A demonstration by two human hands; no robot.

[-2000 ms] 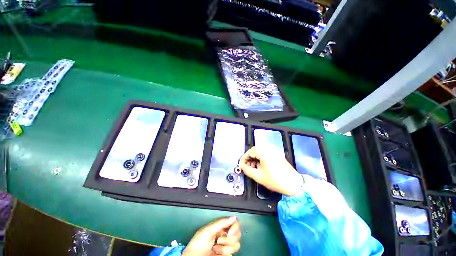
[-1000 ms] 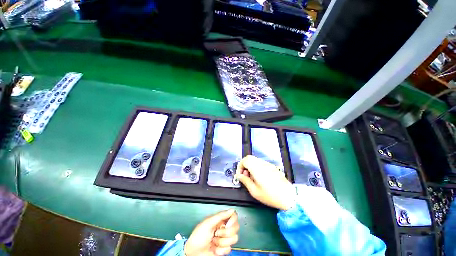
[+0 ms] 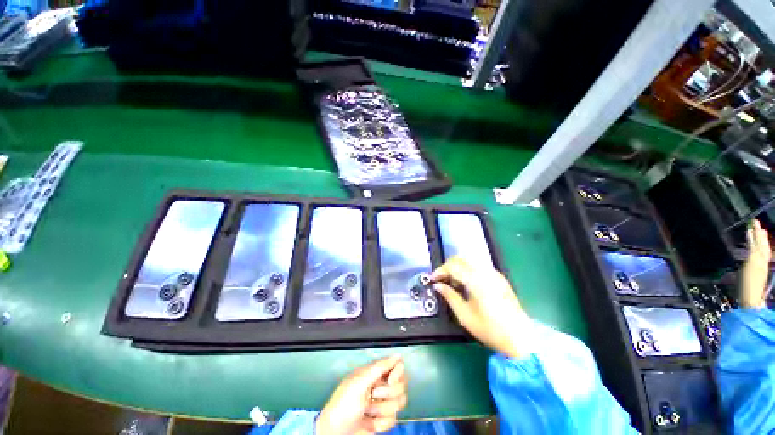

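Note:
Five shiny blue-grey phone back covers lie side by side in a black foam tray (image 3: pixel 212 336), camera circles at their lower right corners. My right hand (image 3: pixel 435 285) is over the fourth cover (image 3: pixel 404 246), fingertips pinched on the pale-rimmed upper right camera lens ring (image 3: pixel 427 279), which sits at the cover's corner. This hand and the blue sleeve hide the lower part of the fifth cover (image 3: pixel 466 236). My left hand (image 3: pixel 370 398) is in front of the tray, fingers curled and thumb against forefinger; nothing shows in it.
Bagged lens parts (image 3: pixel 374 136) lie in a black tray behind. A white post (image 3: pixel 595 110) rises at the right, beside another tray of covers (image 3: pixel 595 340). Another person's hand (image 3: pixel 755 268) is raised at the right edge. Lens sticker sheets (image 3: pixel 38 195) lie left.
The view has shifted, so the tray sits further left. My right hand has moved from the third cover to the fourth. My left hand stays curled. Another person's hand now shows at the right.

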